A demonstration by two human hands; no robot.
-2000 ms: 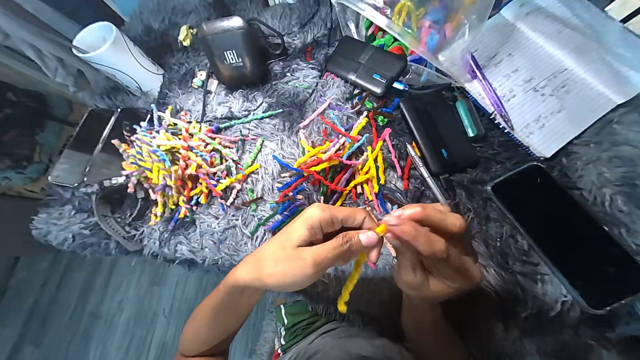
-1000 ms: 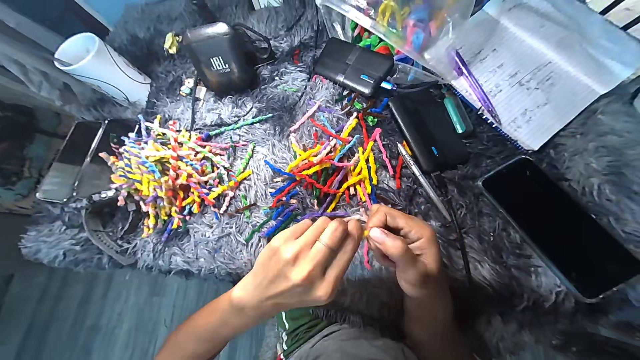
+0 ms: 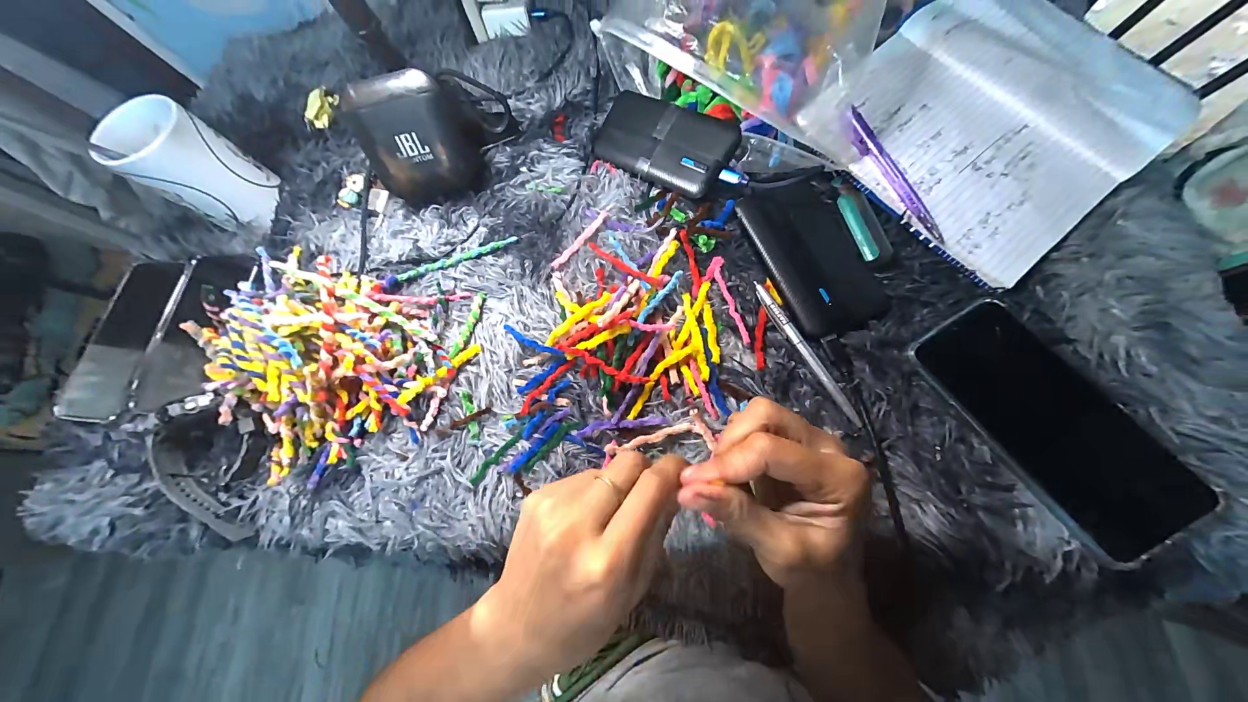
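Note:
My left hand [image 3: 590, 546] and my right hand [image 3: 790, 492] meet fingertip to fingertip at the front edge of the grey shaggy cover [image 3: 390, 522]. A small bit of yellow-orange yarn shows at the right fingertips; the rest is hidden by the fingers. Pale pink yarn pieces [image 3: 658, 434] lie just behind the hands, and whether they are held I cannot tell. Behind them spreads a loose heap of short single-colour fuzzy yarn pieces [image 3: 697, 336]. A dense pile of twisted multicolour yarn pieces [image 3: 322, 361] sits to the left.
Around the piles are a black JBL case [image 3: 414, 136], a white cup [image 3: 185, 161], two black power banks [image 3: 668, 141], a silver pen [image 3: 804, 351], a smartphone [image 3: 1063, 429], a lined notebook [image 3: 1024, 136] with a purple pen, a plastic bag of yarn pieces [image 3: 751, 49] and a watch [image 3: 200, 478].
Two seconds ago a yellow fuzzy piece hung below my fingers; now only a small bit shows. My left hand has turned so that its back faces up.

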